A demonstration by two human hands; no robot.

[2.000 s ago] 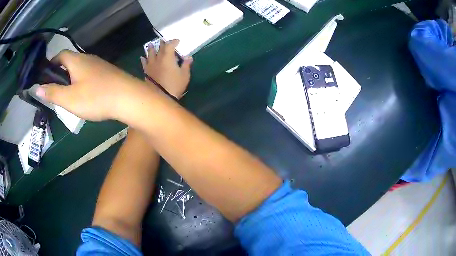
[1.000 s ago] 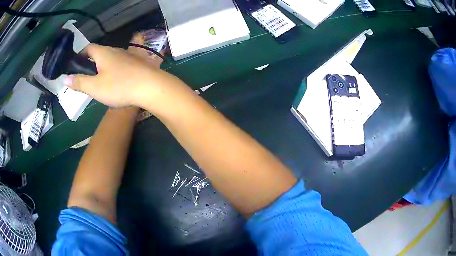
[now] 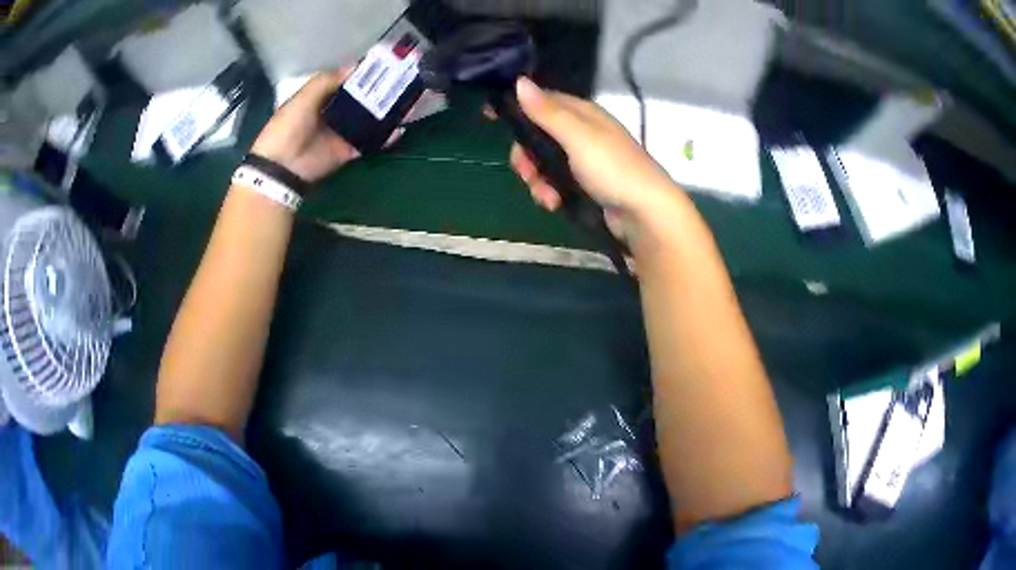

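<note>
My left hand (image 3: 304, 131) holds a black phone (image 3: 359, 117) with a white barcode label facing up, at the upper left. A small red light shows on the label's upper edge. My right hand (image 3: 590, 150) grips the black barcode scanner (image 3: 485, 56) by its long grip. The scanner's head is just right of the phone, pointing towards it. The scanner cable (image 3: 629, 67) hangs from above, near my right hand. Behind my right hand stands an open white gift box (image 3: 719, 145) with a small yellow-green mark.
More open white boxes (image 3: 891, 198) and labelled phones (image 3: 804, 187) stand along the green line. An open box (image 3: 852, 429) with a phone on it lies at the right. Small shiny slivers (image 3: 602, 454) lie on the mat. A white fan (image 3: 56, 301) stands at left. Blue sleeves show at both edges.
The view has swung left. My arms, crossed before, are now apart. My left hand has come up with a phone, and the scanner has moved beside it. A red light now shows on the label.
</note>
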